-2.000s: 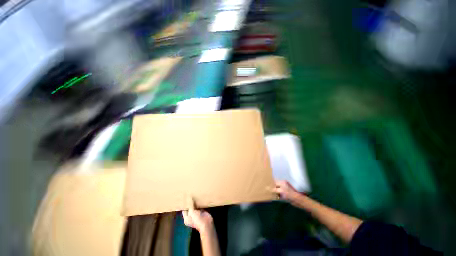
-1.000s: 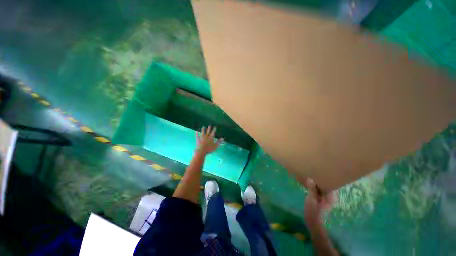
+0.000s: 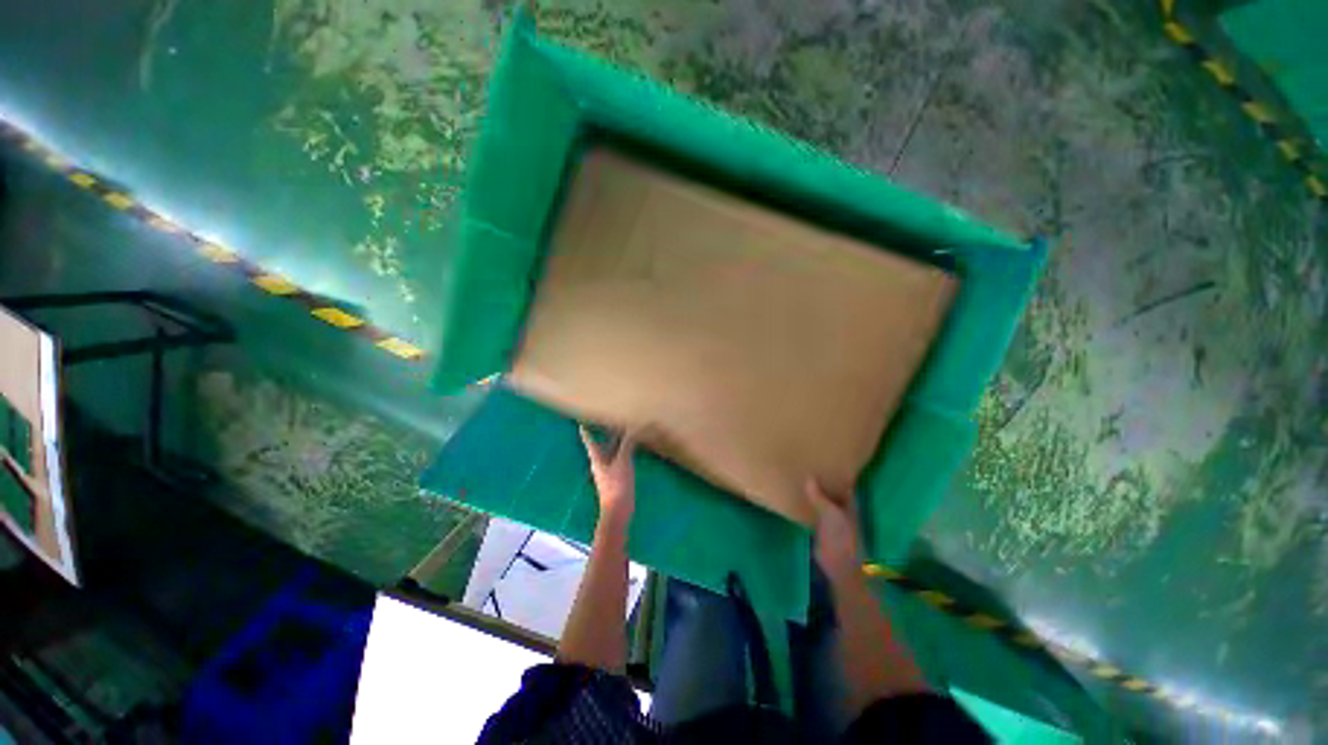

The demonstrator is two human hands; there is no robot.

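A large tan cardboard sheet point(image 3: 736, 328) lies flat in or just over the mouth of a bright green carton point(image 3: 488, 233) with its flaps spread open on the floor. My left hand point(image 3: 612, 463) is at the sheet's near edge, thumb and fingers around the edge. My right hand point(image 3: 833, 510) grips the sheet near its near right corner. The sheet hides the carton's inside, so what lies under it cannot be seen.
A white board point(image 3: 437, 677) and a shelf with papers point(image 3: 532, 575) are at the bottom, left of my legs. A bench edge with a cardboard sheet point(image 3: 29, 422) is at the far left. Yellow-black tape point(image 3: 270, 284) crosses the floor. Another green object point(image 3: 1282, 66) is at the upper right.
The sheet has come from the bench to the right side and now to the carton. My left hand has moved from the carton's near flap to the sheet's edge. The view has turned down.
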